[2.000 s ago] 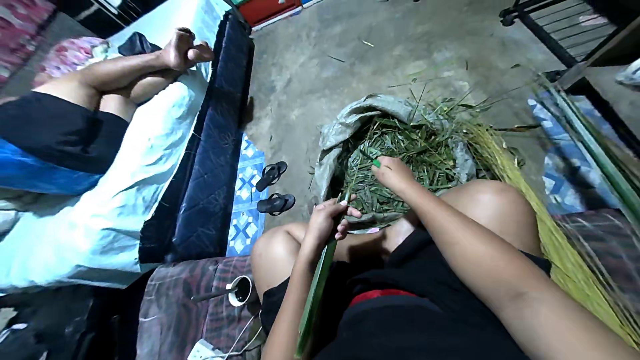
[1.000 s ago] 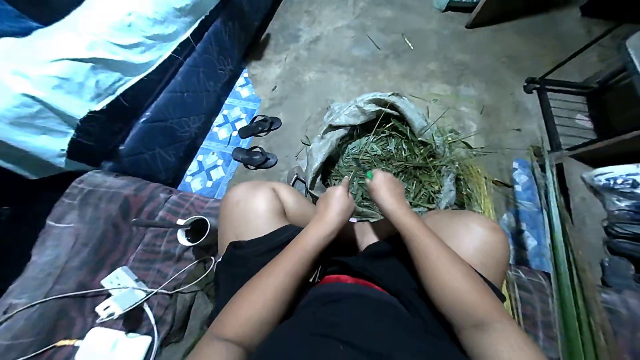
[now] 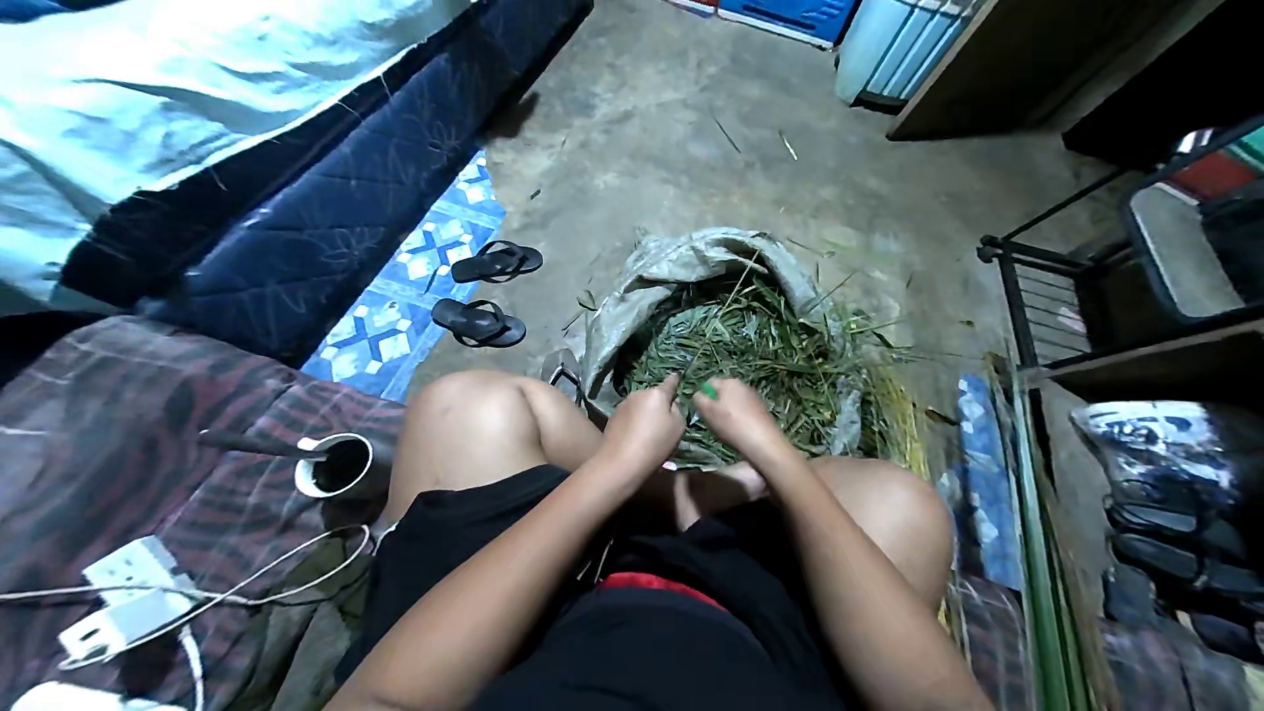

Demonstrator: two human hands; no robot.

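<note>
My left hand (image 3: 647, 423) is curled over the near side of an open woven sack (image 3: 681, 259) between my knees. Close on its right, my right hand (image 3: 736, 415) is also curled, with a small bright green piece at its fingers. Whether either hand grips a thin strip is too small to tell. Shredded green leaf strips (image 3: 760, 336) fill the sack, and some spill over its right rim. Yellowish strips (image 3: 901, 410) hang beside it. Long green leaves (image 3: 1042, 553) lie farther right.
Left of my knee, a white mug (image 3: 341, 466) with dark contents and a handle sticking out sits on patterned cloth, near a white power adapter (image 3: 138, 583) with cables. Black flip-flops (image 3: 481, 323) lie by the mattress (image 3: 326, 188). A black metal rack (image 3: 1027, 296) stands at right.
The long green leaf strip seen below my left hand two seconds ago no longer shows there. Both hands are now close together over the sack's near side. The view has shifted right.
</note>
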